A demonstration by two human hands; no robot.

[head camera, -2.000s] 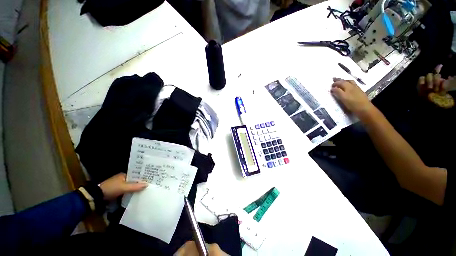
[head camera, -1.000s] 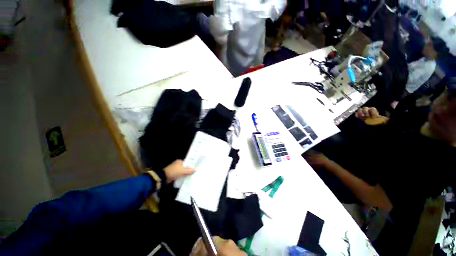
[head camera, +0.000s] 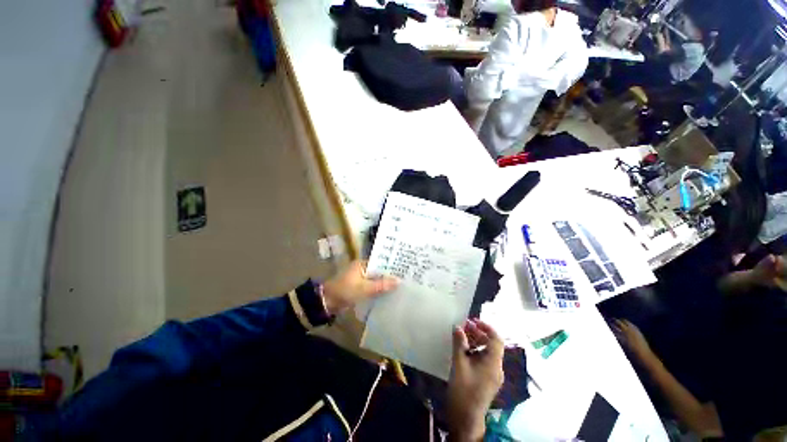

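Two white note sheets [head camera: 418,302] with handwritten lines, one overlapping the other, are held up over the black garments [head camera: 424,186]. My left hand [head camera: 352,289] grips their left edge, thumb on top. My right hand [head camera: 476,358] is at their lower right edge with its fingers curled. A small end of something, maybe the pen, shows at the fingers; the rest is hidden. Whether this hand also grips the paper is unclear.
On the white table [head camera: 406,138] lie a calculator [head camera: 552,283], a blue-capped pen [head camera: 528,235], a dark oblong case [head camera: 519,190], printed sheets [head camera: 595,255], green tape [head camera: 550,344] and scissors [head camera: 611,200]. A person [head camera: 690,363] sits at right; another stands behind. A floor aisle is at left.
The view has swung left, showing more aisle. The note sheets are raised closer. My right hand has moved up to the sheets' edge, and the long pen no longer shows clearly. The other person's hand left the printed sheets.
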